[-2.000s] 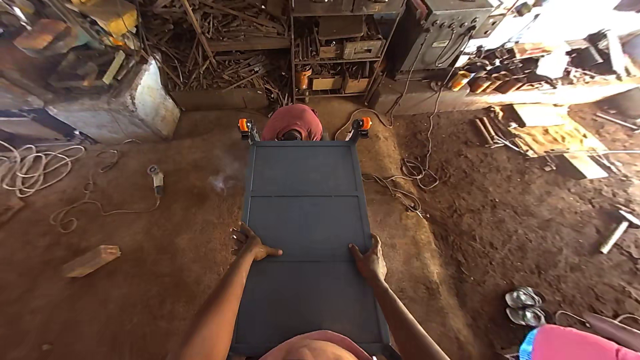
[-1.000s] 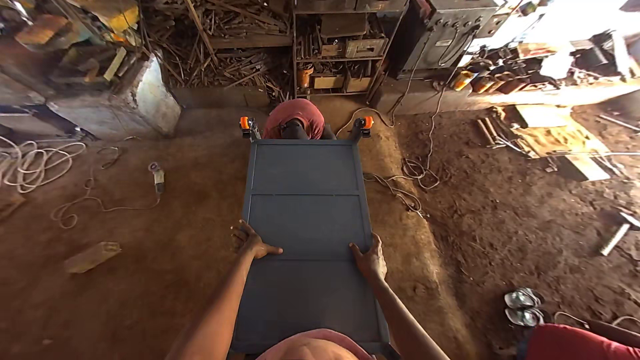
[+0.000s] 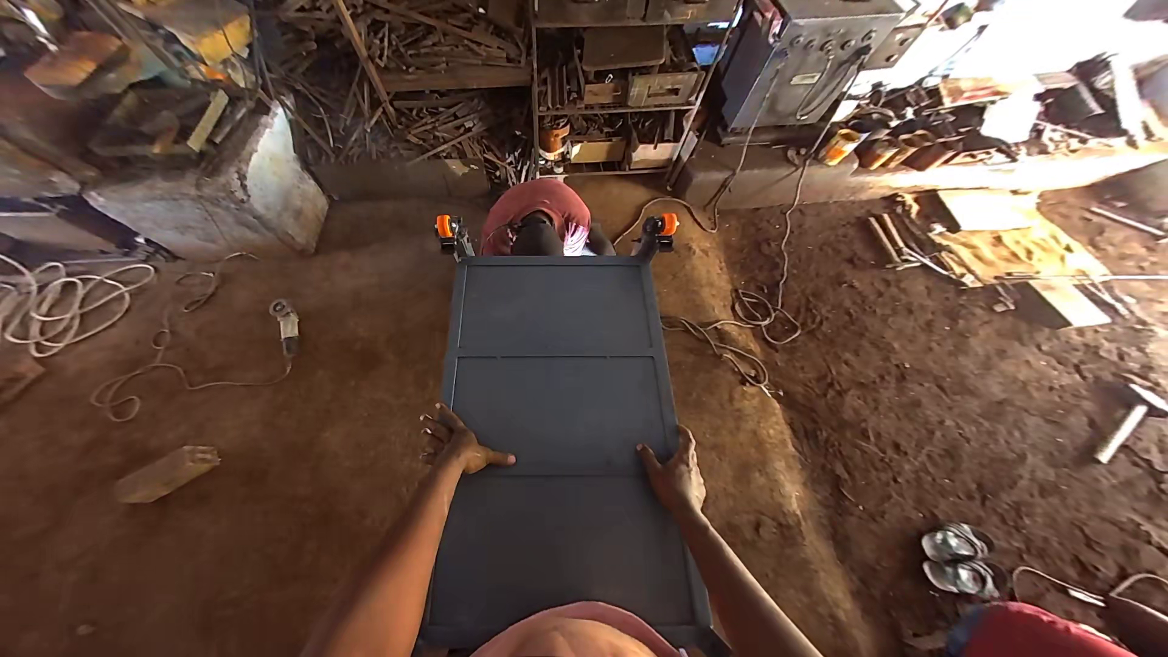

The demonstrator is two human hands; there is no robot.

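A long grey metal-framed panel [image 3: 557,415] with crossbars stretches away from my body. My left hand [image 3: 461,447] grips its left edge, thumb lying on the flat face and fingers spread over the outer side. On the right edge, my right hand [image 3: 673,470] holds in the same way, thumb on the face and fingers outside. At the far end two orange-wheeled casters, the left [image 3: 445,227] and the right [image 3: 669,224], stick out past the corners. A person in a red shirt [image 3: 538,214] is bent low behind that end; their hands are hidden.
An angle grinder [image 3: 286,321] with its cord and a wood block [image 3: 169,474] lie on the floor at left. Cables [image 3: 730,338] trail at right, near a hammer [image 3: 1124,429] and sandals [image 3: 958,558]. Shelves [image 3: 630,100] and a machine cabinet [image 3: 794,64] stand beyond.
The person at the far end has shifted slightly. Red cloth shows at the lower right where pink cloth was two seconds ago. Both my hands keep the same hold on the panel.
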